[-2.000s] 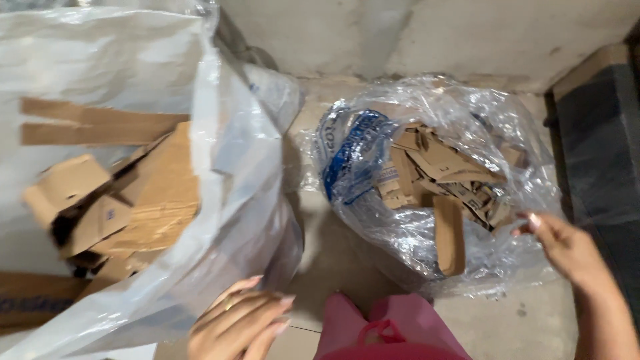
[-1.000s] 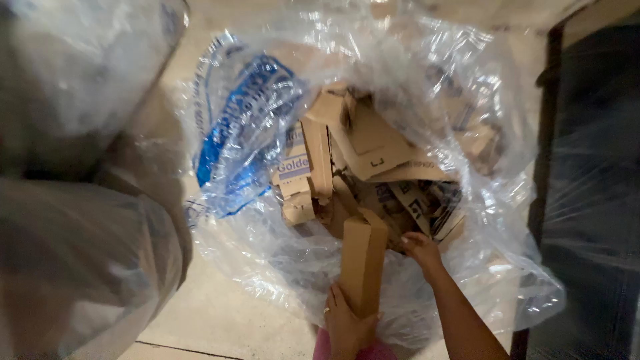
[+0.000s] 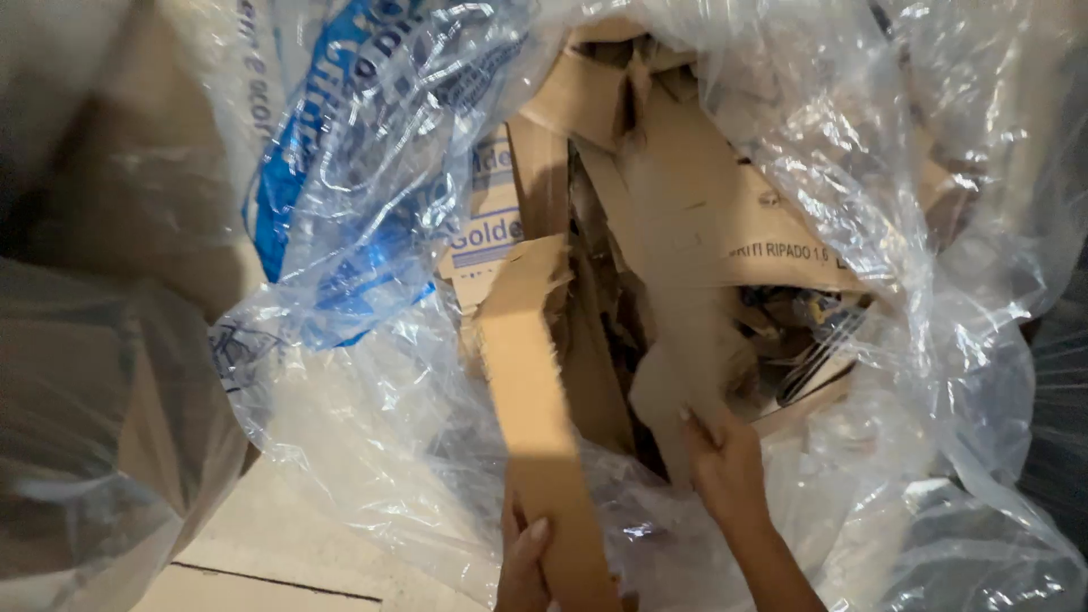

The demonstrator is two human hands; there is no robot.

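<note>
My left hand [image 3: 525,565] grips the lower end of a long torn cardboard strip [image 3: 531,399] at the bottom middle. To its right, my right hand [image 3: 727,463] holds the lower edge of another flat cardboard piece [image 3: 680,255], which is blurred. Both pieces are over the opening of a clear plastic bag [image 3: 365,416]. Inside the bag lie more flattened and torn cardboard pieces, among them a printed box panel [image 3: 489,221] at the left and a printed brown flap [image 3: 790,229] at the right. Some fingertips are hidden behind the cardboard.
Blue printed plastic film [image 3: 293,178] lies crumpled at the bag's upper left. Another translucent bag [image 3: 102,442] with cardboard inside stands at the left edge. Pale floor tiles [image 3: 255,527] show at the lower left, and a dark surface [image 3: 1058,425] borders the right.
Two seconds ago my left hand held nothing beside the left bag; it moved right and took hold of cardboard. My right hand has since closed on a piece in the bag. The view has moved closer.
</note>
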